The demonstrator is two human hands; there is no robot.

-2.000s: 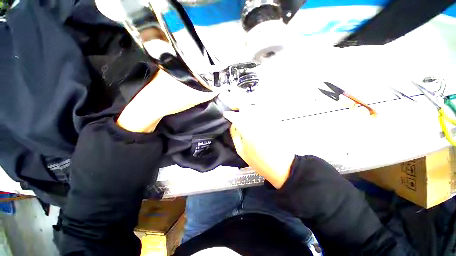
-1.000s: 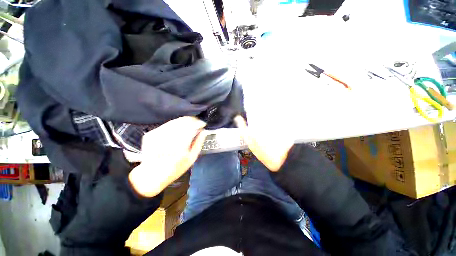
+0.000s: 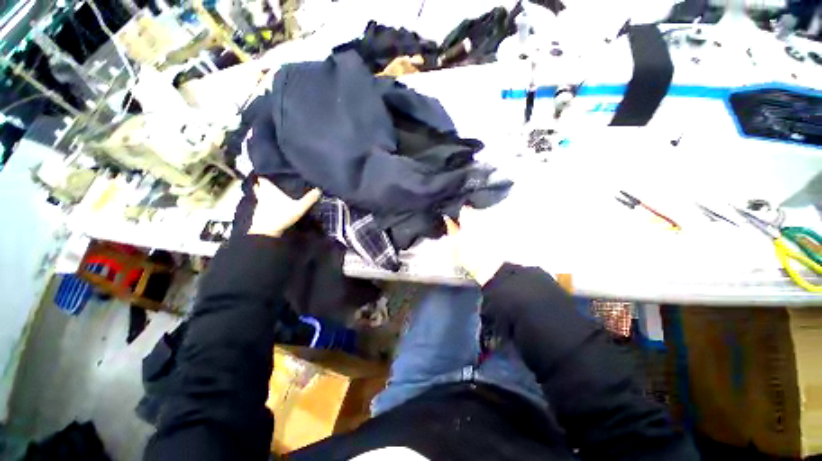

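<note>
The dark navy garment (image 3: pixel 333 135) lies bunched on the white table, left of the sewing machine's needle area (image 3: pixel 543 140). Its plaid inner fabric (image 3: pixel 360 236) shows at the table's front edge. My left hand (image 3: pixel 279 207) is at the garment's left side, thumb spread from the fingers; whether it grips cloth is unclear. My right hand (image 3: pixel 469 250) is at the garment's lower right edge, washed out by glare, its fingertips touching the dark cloth; its grip cannot be made out.
Thread snips (image 3: pixel 651 210), tweezers (image 3: pixel 716 213) and yellow-green scissors (image 3: pixel 786 248) lie on the right of the table (image 3: pixel 595 261). A black strip (image 3: pixel 644 76) hangs over the machine. A beige second machine (image 3: pixel 167 149) stands at left. Cardboard boxes (image 3: pixel 311 396) are below.
The view has swung left and up. The garment, earlier under the needle area, now lies left of it. My left hand has moved from the front edge to the garment's left side.
</note>
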